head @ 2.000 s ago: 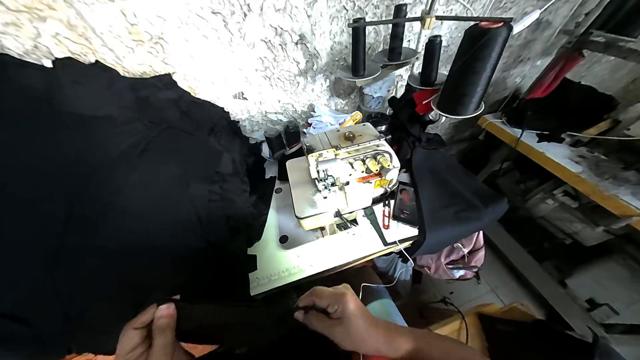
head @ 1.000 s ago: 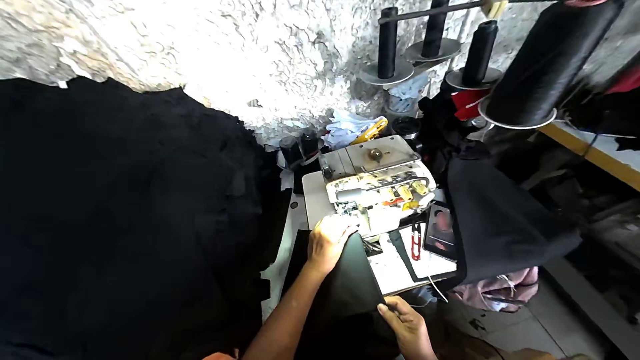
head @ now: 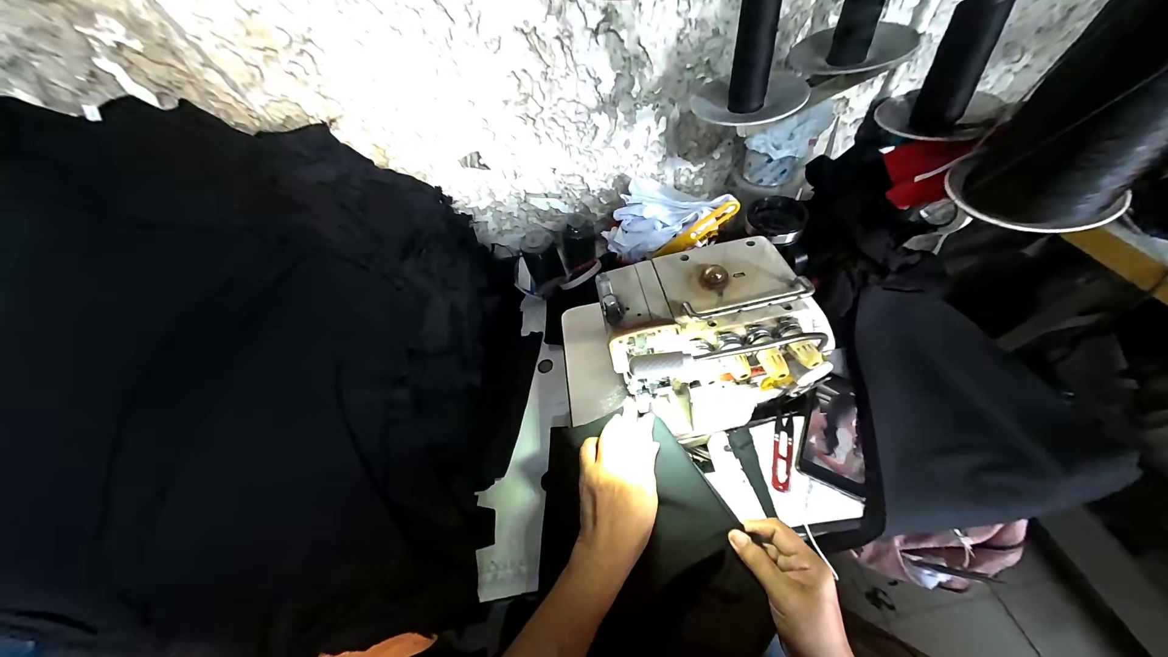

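Observation:
An overlock sewing machine (head: 721, 319) stands on a white table top. A piece of black fabric (head: 689, 502) runs from its presser foot area toward me. My left hand (head: 622, 474) lies on this fabric close to the needle area, fingertips pointing at the machine and washed out by its light. Lower right, my right hand (head: 789, 570) pinches the fabric's right edge between thumb and fingers. Red-handled thread snips (head: 782, 453) lie right of the fabric, beside a dark-framed device with a glossy screen (head: 835, 433).
A large heap of black fabric (head: 246, 365) covers the left side against a rough wall. Black thread cones (head: 1068, 137) stand above at right. Another black cloth (head: 967, 429) hangs over the table's right side. A yellow-handled tool (head: 701, 228) rests behind the machine by pale cloth.
Two seconds ago both hands held dark fabric near the table's front edge. Since then the left hand has moved up to the needle area, the right to the fabric's edge. The view has moved closer.

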